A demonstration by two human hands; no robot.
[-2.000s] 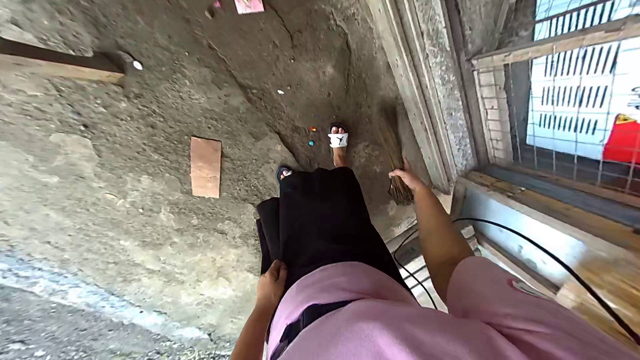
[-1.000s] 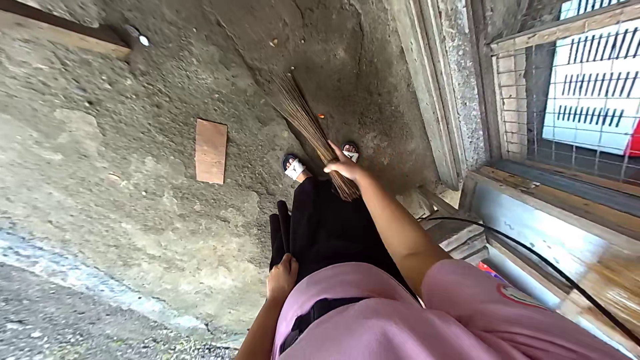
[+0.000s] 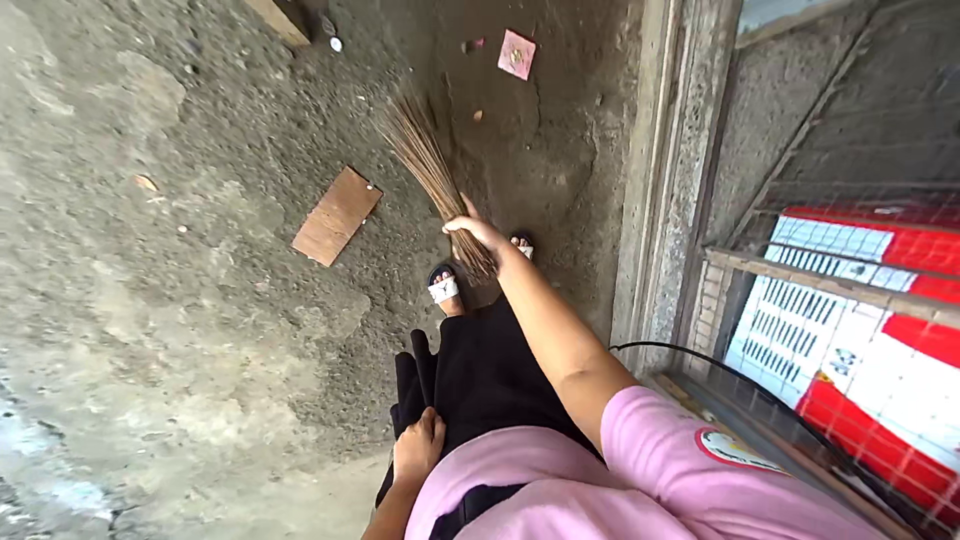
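Note:
My right hand (image 3: 480,231) grips a stick broom (image 3: 431,161) near its bound end, and the thin bristles fan out toward the upper left over the rough concrete floor. Low in the view, my left hand (image 3: 421,442) is closed on a fold of the black skirt (image 3: 491,364). To the left of the broom lies a flat brown piece of cardboard (image 3: 337,217), tilted on the floor. A pink square wrapper or paper (image 3: 517,55) rests farther ahead, with a small pink scrap (image 3: 473,46) beside it.
A wooden beam's end (image 3: 281,19) and a white bottle cap or similar disc (image 3: 336,44) are at the upper left. On the right run a concrete ledge (image 3: 652,172) and wire mesh (image 3: 885,405). A black cable (image 3: 697,350) curves there.
The broom has swung from beside the ledge on the right, across in front of my feet, to the left. My left hand still holds the skirt. The view has shifted.

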